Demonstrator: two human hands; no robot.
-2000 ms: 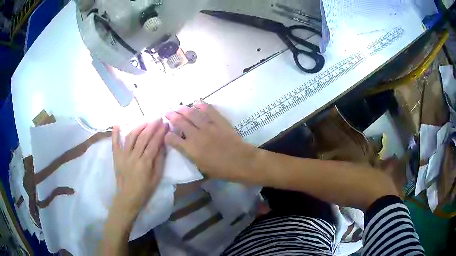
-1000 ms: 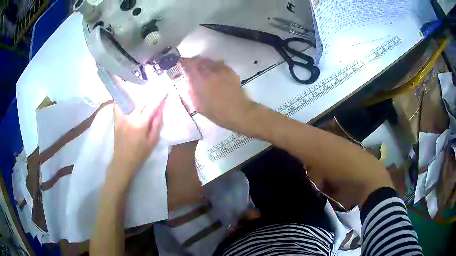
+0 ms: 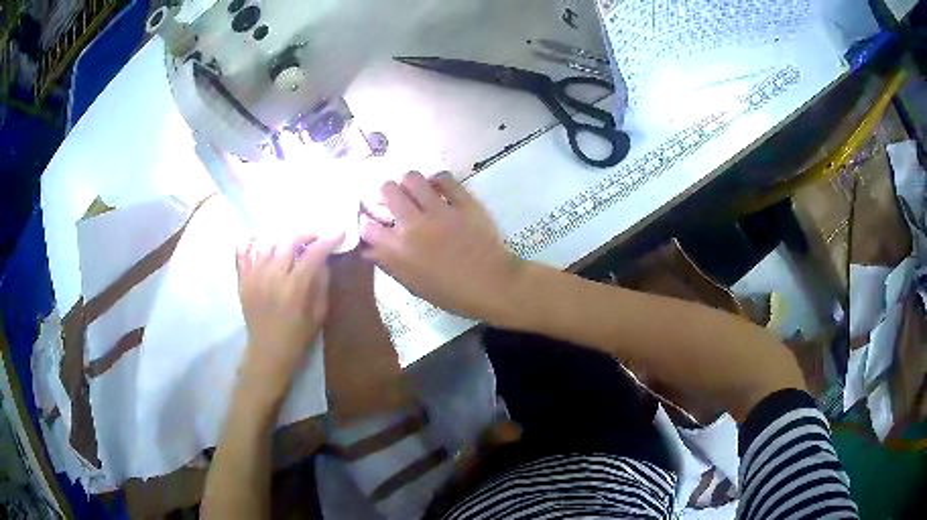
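A white cut panel with brown strips (image 3: 173, 355) lies on the left of the table and hangs over its front edge. A brown panel (image 3: 356, 345) runs down between my forearms. My left hand (image 3: 285, 295) lies on the white cloth, fingertips near the glare below the needle area. My right hand (image 3: 432, 239) has curled fingers pinching the cloth edge, right beside my left fingertips. The off-white sewing machine head (image 3: 229, 96) stands above; its presser foot is lost in glare.
Black shears (image 3: 554, 96) and thin metal tools lie right of the machine. A record sheet (image 3: 701, 46) is at the back right. A ruler tape (image 3: 651, 163) runs along the front edge. Brown and white bundles (image 3: 879, 274) hang at right by a yellow rail (image 3: 864, 127).
My right hand has come down from beside the presser foot to the cloth near my left fingertips. The white piece's corner that lay flat there is now gathered at my fingers.
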